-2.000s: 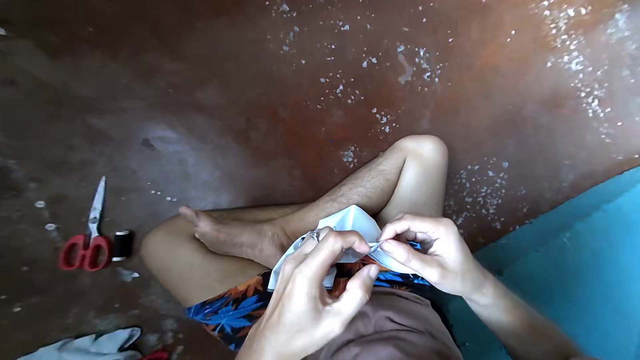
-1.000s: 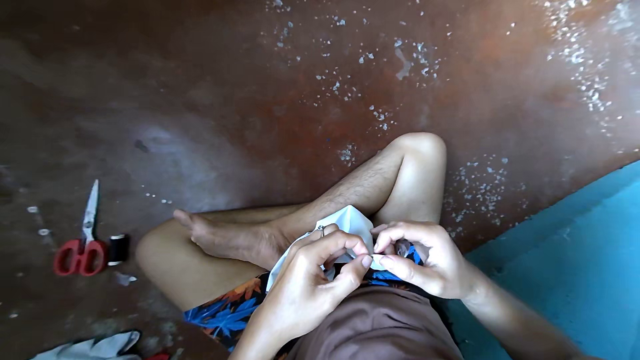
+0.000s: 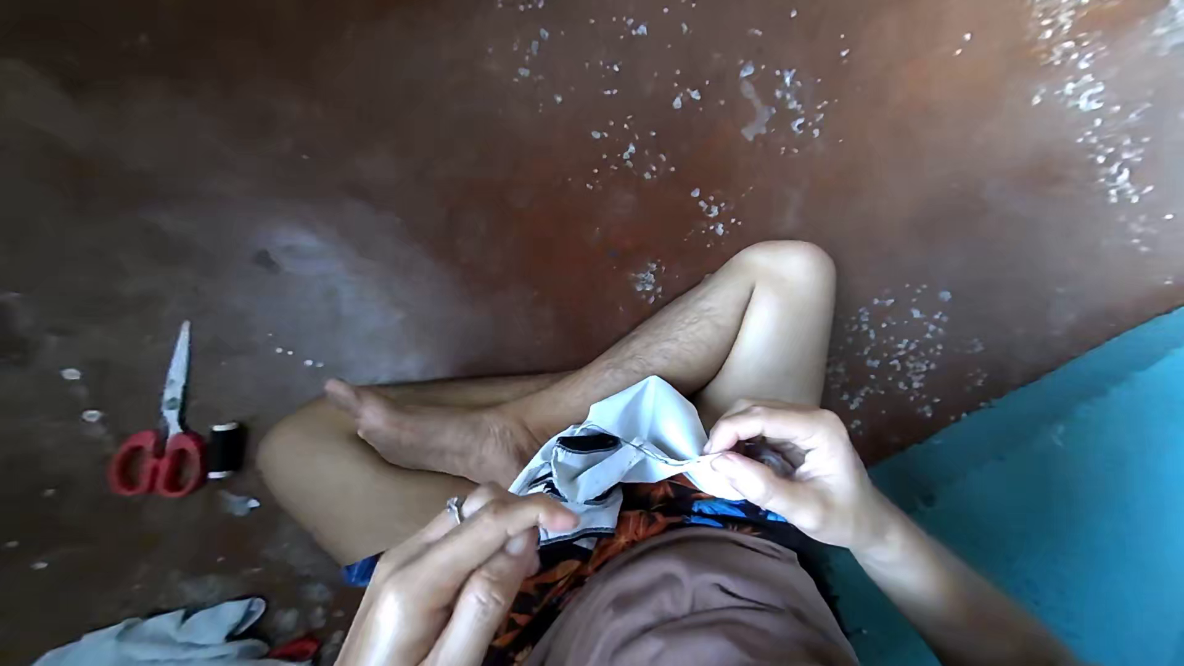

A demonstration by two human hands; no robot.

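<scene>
A piece of white fabric (image 3: 647, 416) with black patches and trim lies over my lap, on patterned shorts. My right hand (image 3: 795, 467) pinches its edge between thumb and fingertips, where a thin dark line, perhaps thread, runs along the cloth. My left hand (image 3: 472, 564), with a ring on one finger, is at the lower left of the fabric. Its thumb and index finger are close together; whether a needle or thread is between them is too small to tell.
Red-handled scissors (image 3: 165, 462) lie on the brown floor (image 3: 416, 185) at the left, beside a spool of black thread (image 3: 226, 450). Another light cloth (image 3: 176, 634) is at the bottom left, near a small red thing. A turquoise surface (image 3: 1064, 472) borders the floor at the right.
My left hand has moved down and left, away from my right hand; the two were close together at the fabric before. More of the fabric shows between them now.
</scene>
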